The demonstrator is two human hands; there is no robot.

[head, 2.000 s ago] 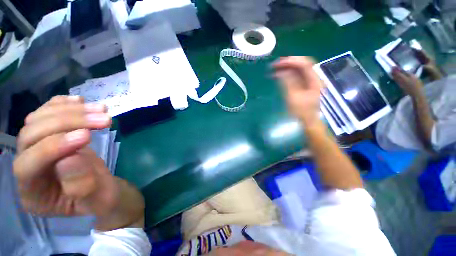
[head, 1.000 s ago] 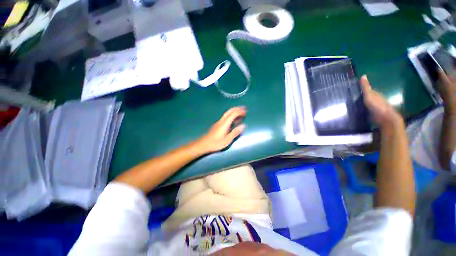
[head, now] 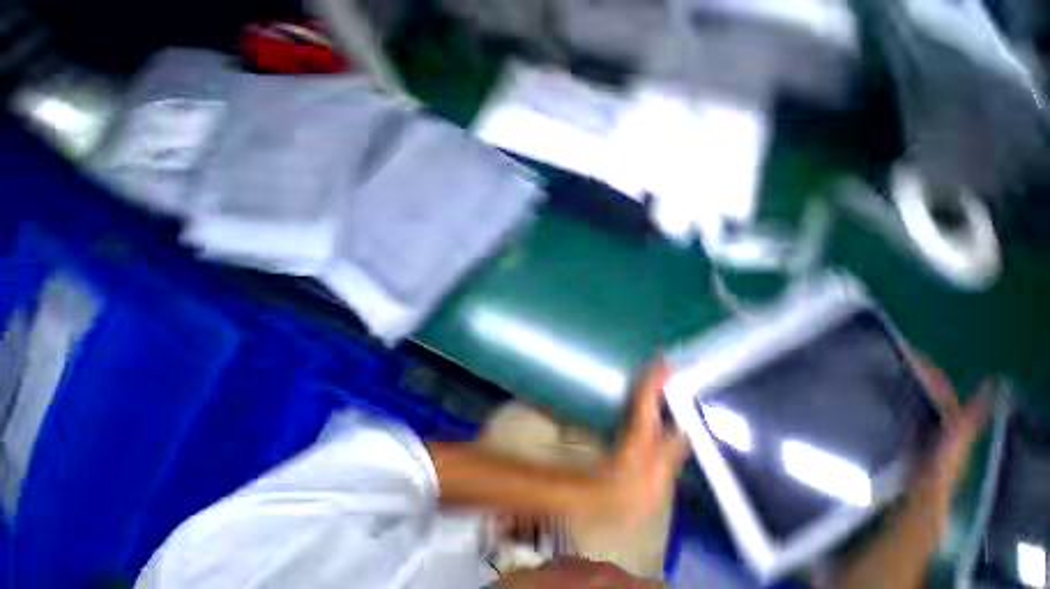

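Note:
A stack of printed films [head: 823,414], dark with white borders, is held tilted above the bench's near edge at the right. My left hand [head: 645,460] is closed on the stack's left edge, blurred. My right hand [head: 938,449] grips its right side; its fingers are partly hidden and blurred. Glare lies on the dark top film, and its print cannot be read.
Grey-white packed bundles [head: 432,219] lie at the left bench edge, with a red object [head: 294,48] behind. A blue crate [head: 150,380] is at lower left. White papers [head: 691,150] and a label roll [head: 950,224] lie on the green bench. Another dark film [head: 1019,495] is at far right.
The view has swung left. The stack of films has been lifted off the bench and tilted. My left hand, empty on the bench before, has taken hold of its left edge.

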